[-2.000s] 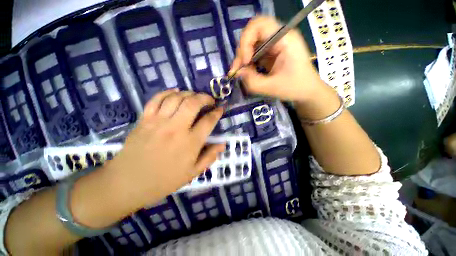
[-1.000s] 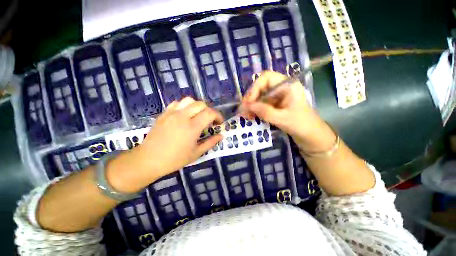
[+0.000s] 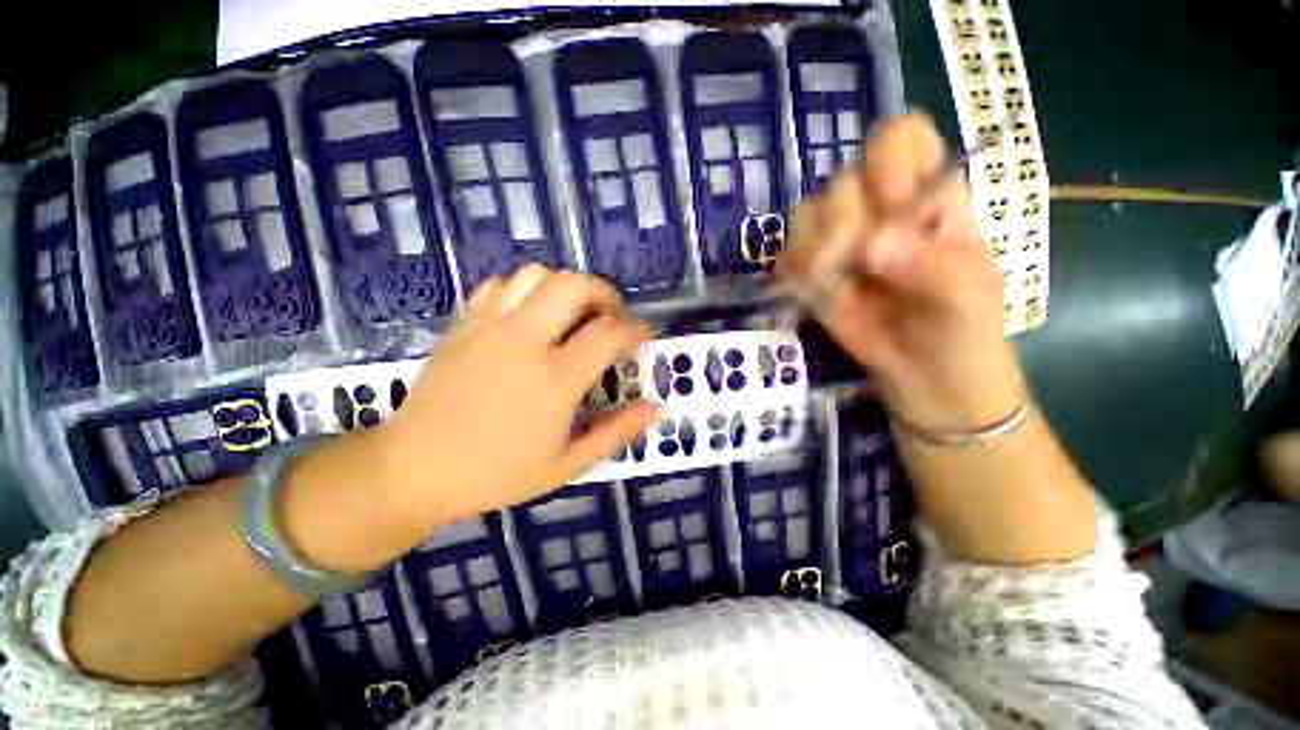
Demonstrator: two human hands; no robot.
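Observation:
My left hand [image 3: 520,385] lies over the white liner strip [image 3: 730,428], thumb and fingers apart, with dark cut-outs showing between them. My right hand [image 3: 905,264] is strongly blurred above the tray's right part. Tweezers cannot be made out clearly in it. Navy housings stand in rows in the clear tray [image 3: 36,442]. One upper housing [image 3: 734,150] has a yellow-outlined adhesive piece [image 3: 763,240] at its lower end. The sideways housing [image 3: 157,454] at the left also bears a yellow outline [image 3: 241,425]. My right hand partly hides the rightmost upper housing [image 3: 834,107].
A spare adhesive sheet [image 3: 1024,214] lies right of the tray on the dark green bench [image 3: 1141,321]. A white paper sheet [image 3: 314,22] lies beyond the tray. White papers [image 3: 1262,285] are at the far right edge. Lower housings [image 3: 784,521] sit close to my body.
My right hand has moved right and slightly up, away from the liner strip and my left hand. The tweezers seen in it before are now lost in blur. My left hand remains over the strip.

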